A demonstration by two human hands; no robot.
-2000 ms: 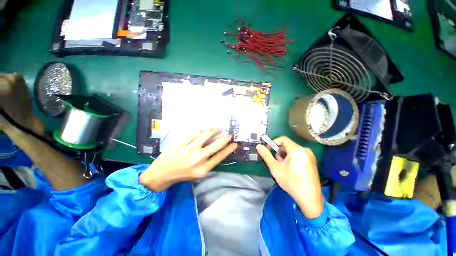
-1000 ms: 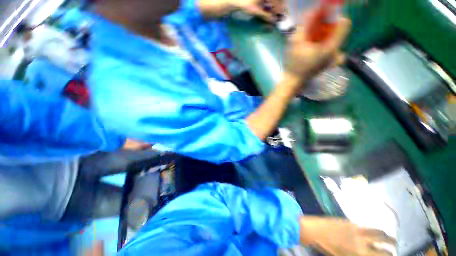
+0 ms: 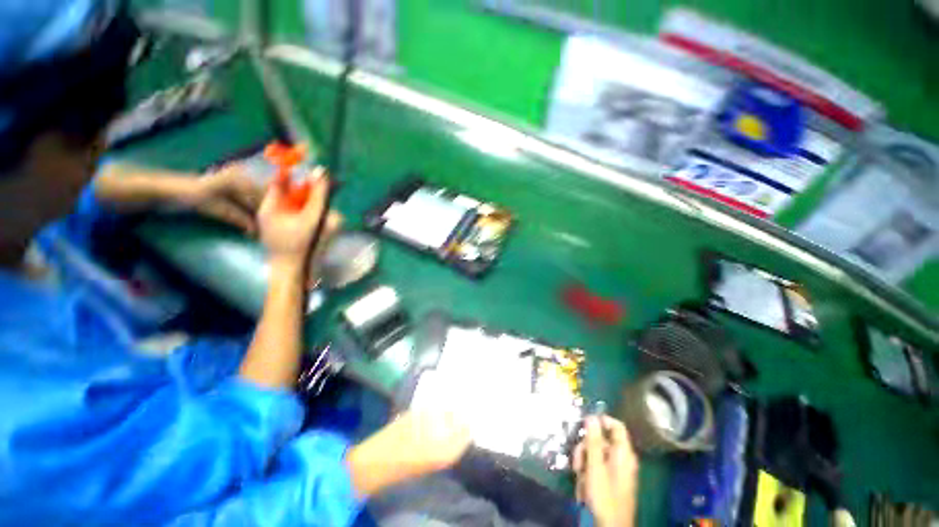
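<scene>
The opened tablet unit [image 3: 494,391] lies tilted in the picture on the green mat, its silver-white inside glaring and gold-orange patches at its right end. My left hand [image 3: 417,448] rests at its lower left edge; glare and blur hide the fingers and anything under them. My right hand [image 3: 607,468] is at its lower right corner, fingers bent together, with a small pale tip of a silver tool showing above them. The whole picture is blurred.
A person [image 3: 134,381] in blue at the left holds an orange object. Solder spool [image 3: 373,309] stands left of the tablet; tape roll [image 3: 669,410], fume fan [image 3: 685,345], blue box [image 3: 710,458] and yellow sponge [image 3: 777,501] right. Red wired pile [image 3: 592,304] and another tablet [image 3: 443,226] lie beyond.
The view has swung from the person at the left back towards the bench and the notices on the partition. My right hand is in view again; my left hand stays at the tablet.
</scene>
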